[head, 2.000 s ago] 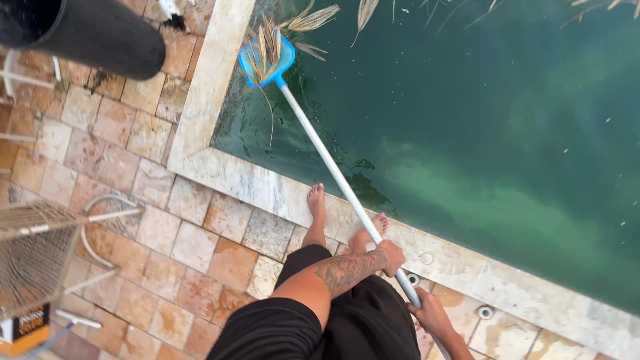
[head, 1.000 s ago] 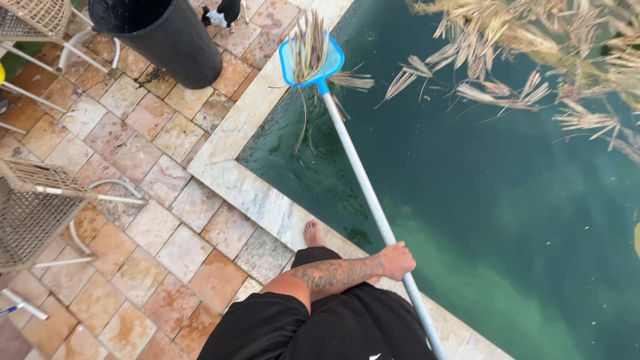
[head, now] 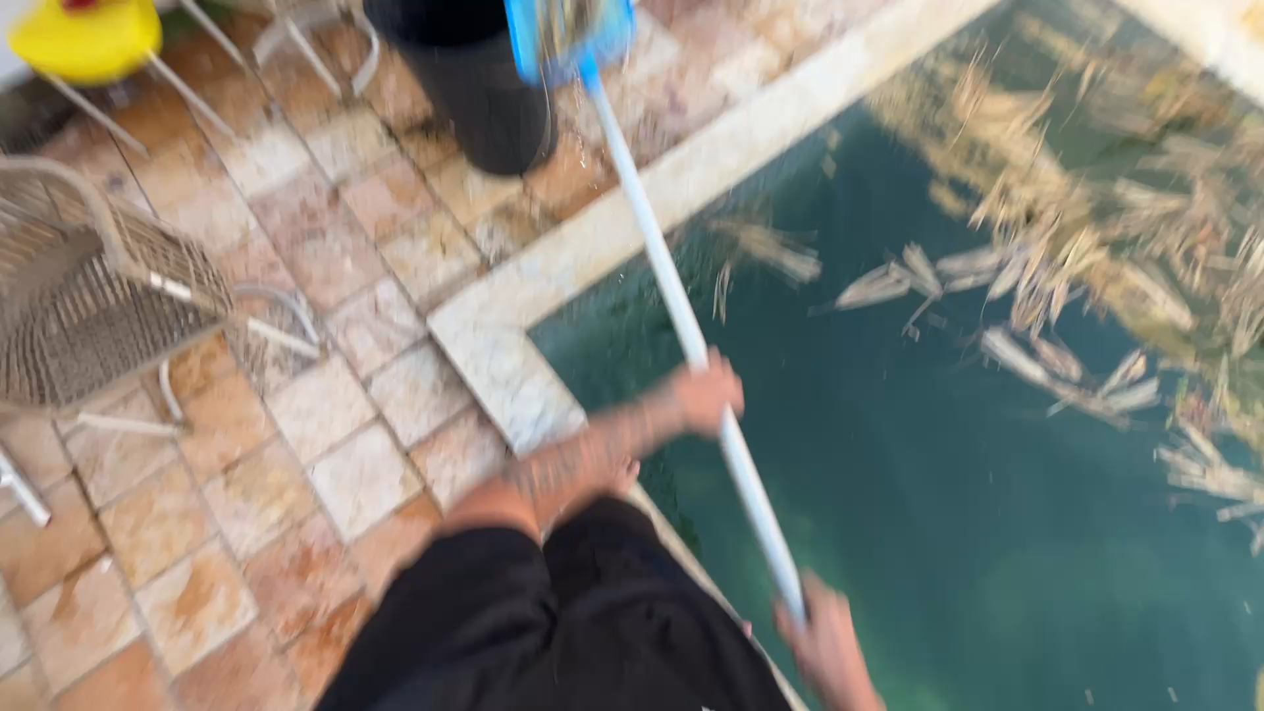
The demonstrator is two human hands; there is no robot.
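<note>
My left hand point(head: 707, 393) is closed around the middle of a long white pole point(head: 660, 259). Lower down, my right hand point(head: 822, 632) grips the same pole near its bottom end. At the far end, a blue pool skimmer net point(head: 573, 38) with some dry leaf debris in it is at the upper rim of a black bin point(head: 474, 94); whether they touch I cannot tell. Dry palm leaves point(head: 1037, 247) float in the green pool water point(head: 849, 474), and a smaller clump point(head: 765, 247) floats near the pool's corner.
The pale stone pool edge point(head: 513, 380) runs close beside my feet, with its corner left of the pole. A woven chair point(head: 109, 286) stands on the tiled deck point(head: 286, 484) at left. Behind it are a yellow seat point(head: 89, 38) and more chair legs.
The net has moved from over the water by the pool edge to the black bin. My right hand, out of view one second ago, shows on the pole. The view has shifted.
</note>
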